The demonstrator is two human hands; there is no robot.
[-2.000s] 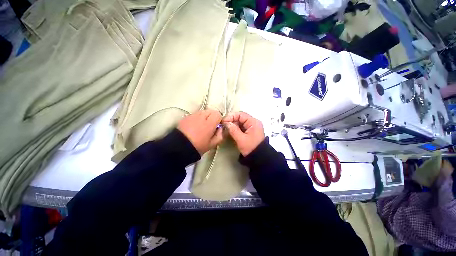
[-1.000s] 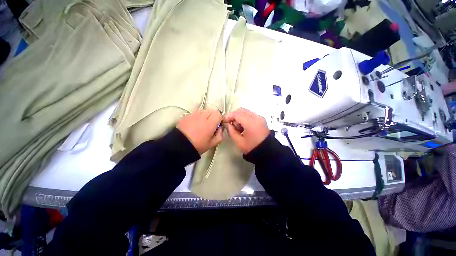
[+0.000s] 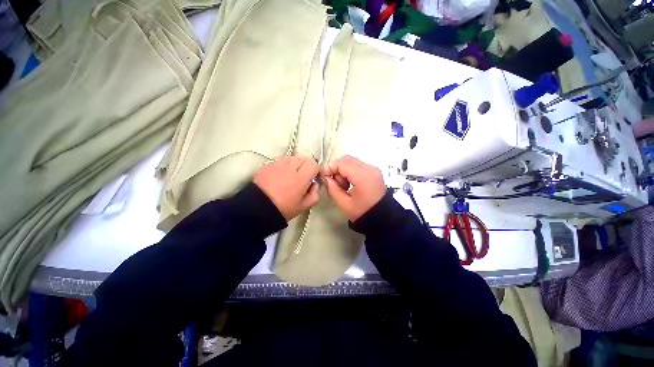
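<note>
A pale khaki trouser panel (image 3: 251, 93) lies on the white table. A narrower khaki piece (image 3: 323, 247) with a toothed line along it lies beside and under my hands. My left hand (image 3: 290, 188) has its fingers closed on the panel's edge by the zipper chain (image 3: 292, 143). My right hand (image 3: 353, 185) pinches at the same spot with thumb and forefinger, the fingertips nearly touching the left ones. A tiny bluish bit shows between the hands; whether it is a zipper slider I cannot tell.
A stacked khaki pile (image 3: 93, 143) lies at left. A white sewing machine (image 3: 495, 136) stands at right. Red-handled scissors (image 3: 467, 236) and a slim dark tool (image 3: 416, 204) lie before it. A control panel (image 3: 561, 244) sits at the table edge. A person's checked sleeve (image 3: 606, 287) shows at right.
My right hand has turned slightly and its forearm has shifted a little right since two seconds ago. My left hand has barely moved. The person's sleeve at right has moved.
</note>
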